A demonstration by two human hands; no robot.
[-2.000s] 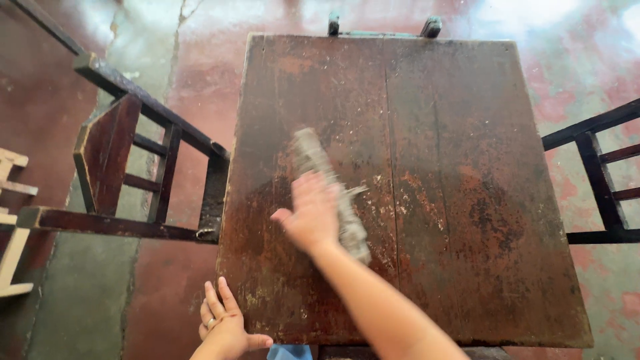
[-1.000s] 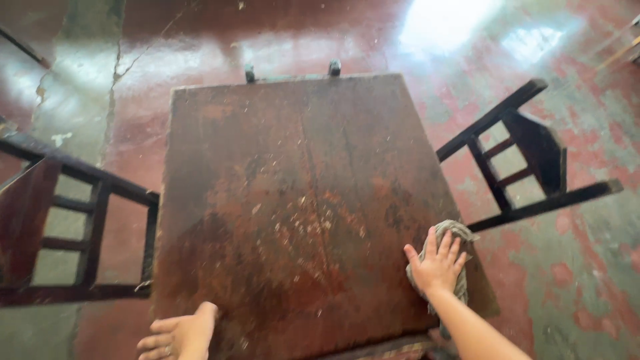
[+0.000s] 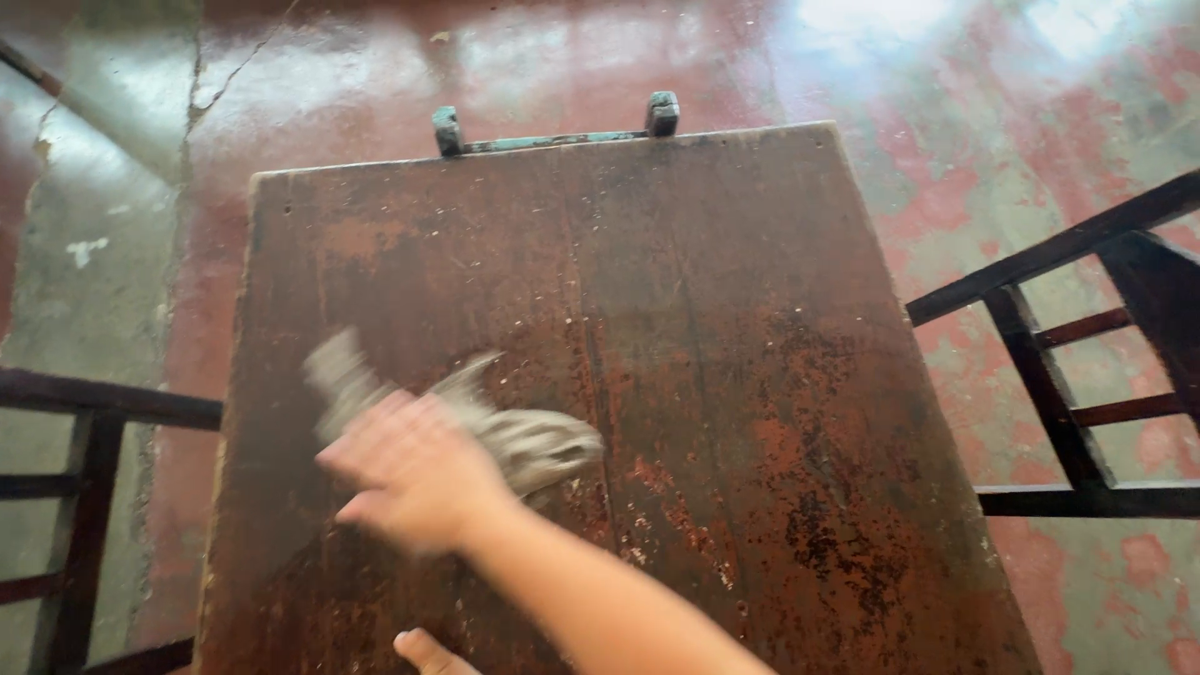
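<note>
A crumpled grey-beige cloth (image 3: 539,448) lies on the worn brown wooden tabletop (image 3: 656,225), left of its middle. My right hand (image 3: 422,473) presses on the cloth with the palm down, blurred by motion; cloth sticks out beyond the fingers and to the right of the hand. Only a thumb and a small part of my left hand (image 3: 433,653) show at the bottom edge, over the near part of the tabletop. The rest of that hand is out of view.
A dark wooden chair (image 3: 1055,394) stands at the table's right side and another dark chair (image 3: 89,487) at its left. Two posts joined by a greenish bar (image 3: 562,141) rise just past the far edge. The floor (image 3: 103,281) is worn red and grey, with cracks.
My right hand and the cloth have moved from the table's right edge to left of its middle. My left hand, at the near left corner a second ago, now shows only in part.
</note>
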